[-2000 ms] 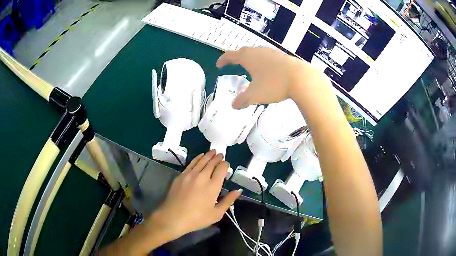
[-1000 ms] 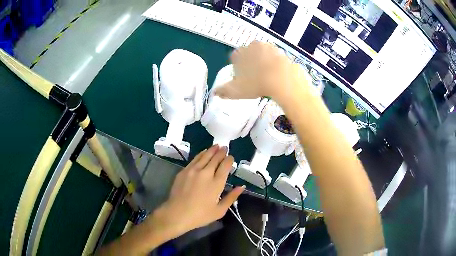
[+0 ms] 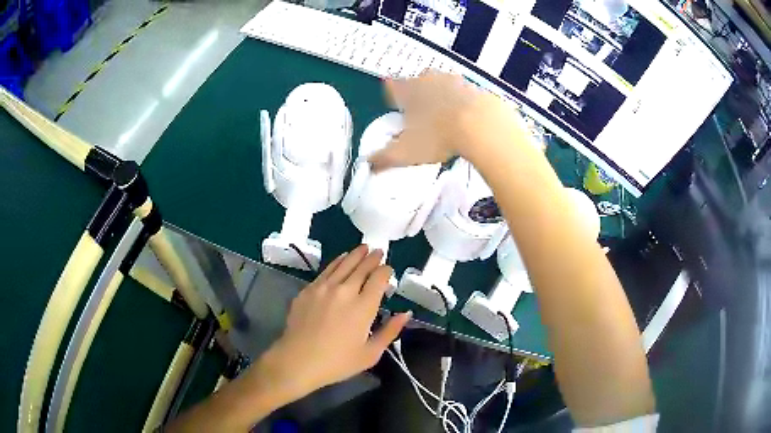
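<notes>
Several white PTZ cameras stand in a row on the green bench. The leftmost camera (image 3: 310, 144) is untouched, its lens hidden. The second camera (image 3: 390, 203) is between my hands. My left hand (image 3: 338, 315) lies over its bracket and neck, fingers pressed together on it. My right hand (image 3: 427, 123), blurred, is around the top of its head, thumb on the near side; the contact is partly hidden. The third camera (image 3: 456, 224) shows a dark lens face. The rightmost camera (image 3: 513, 262) is partly behind my right forearm.
A white keyboard (image 3: 338, 42) and a large monitor (image 3: 668, 110) with several camera views stand behind. A yellow tape roll (image 3: 598, 179) lies at the right. White cables (image 3: 452, 410) hang from the front edge. A pipe-frame rack (image 3: 127, 178) stands at the left.
My right hand has come down from open above the second camera onto its head. The leftmost camera's lens has turned out of sight. The third camera's lens now shows. My left hand has hardly moved.
</notes>
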